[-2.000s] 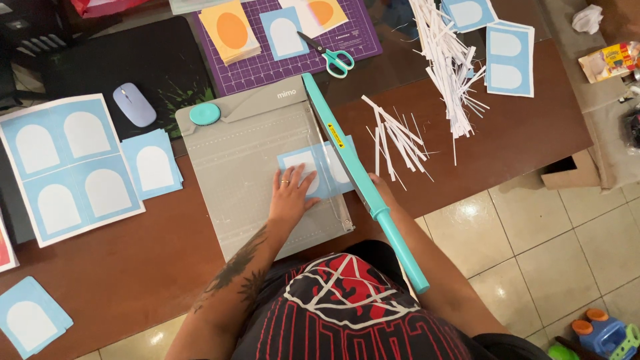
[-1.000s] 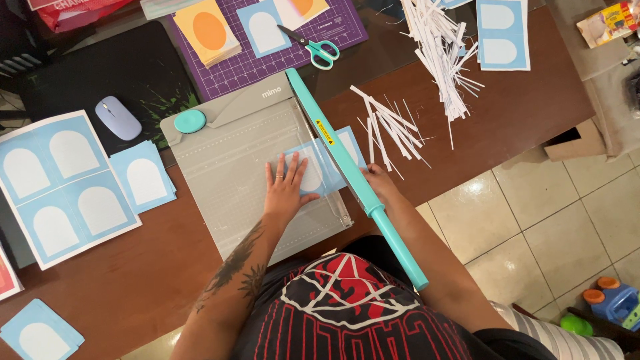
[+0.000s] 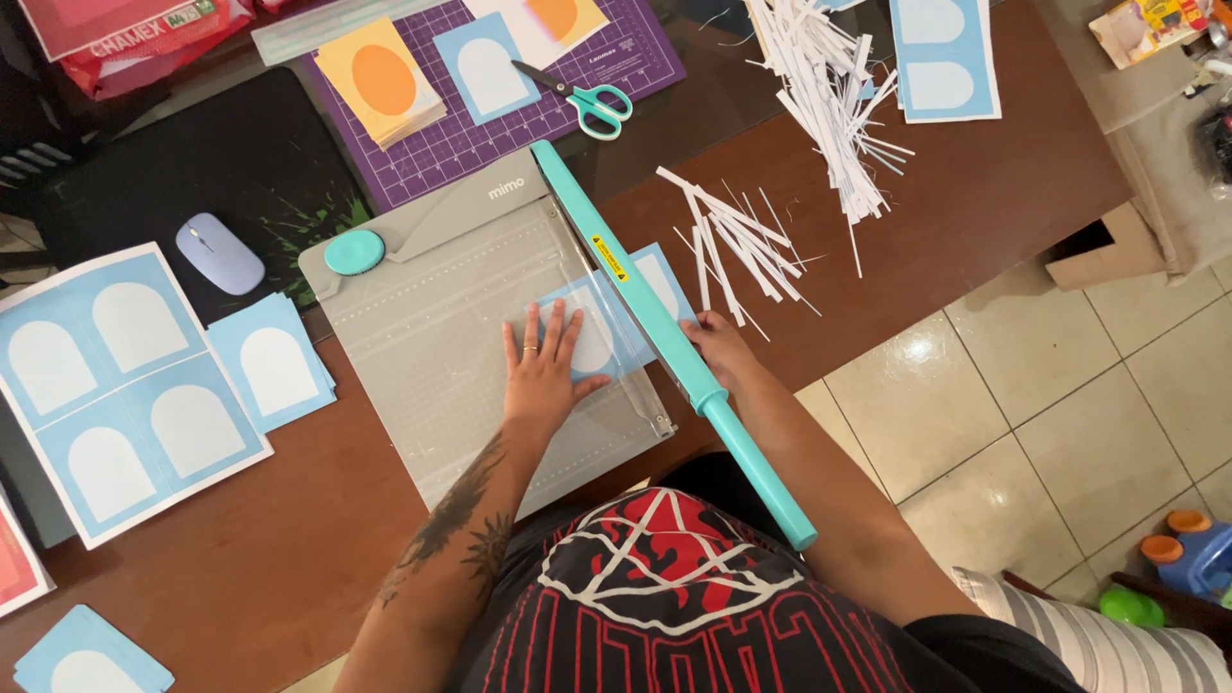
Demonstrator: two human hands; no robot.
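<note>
A blue card strip with white arches (image 3: 583, 321) lies across the grey bed of a guillotine paper trimmer (image 3: 423, 356) and passes beneath its raised teal blade arm (image 3: 630, 289). My left hand (image 3: 545, 366) lies flat with fingers apart, pressing the strip's left part onto the bed. Beyond the arm, my right hand (image 3: 717, 346) is at the strip's lower right corner, its fingertips partly hidden by the arm; the hand appears to pinch the card edge. The arm's teal handle (image 3: 760, 472) extends over my right forearm, with neither hand on it.
White paper offcuts (image 3: 741, 245) lie right of the trimmer, with a larger heap (image 3: 833, 106) behind. Teal-handled scissors (image 3: 599, 111) rest on a purple cutting mat (image 3: 414, 178). At left are a computer mouse (image 3: 219, 254), a printed arch sheet (image 3: 130, 395) and blue cards (image 3: 274, 366).
My left hand has shifted slightly on the strip and its fingers have spread. More of the strip shows to the right of the blade arm. The view has moved a little.
</note>
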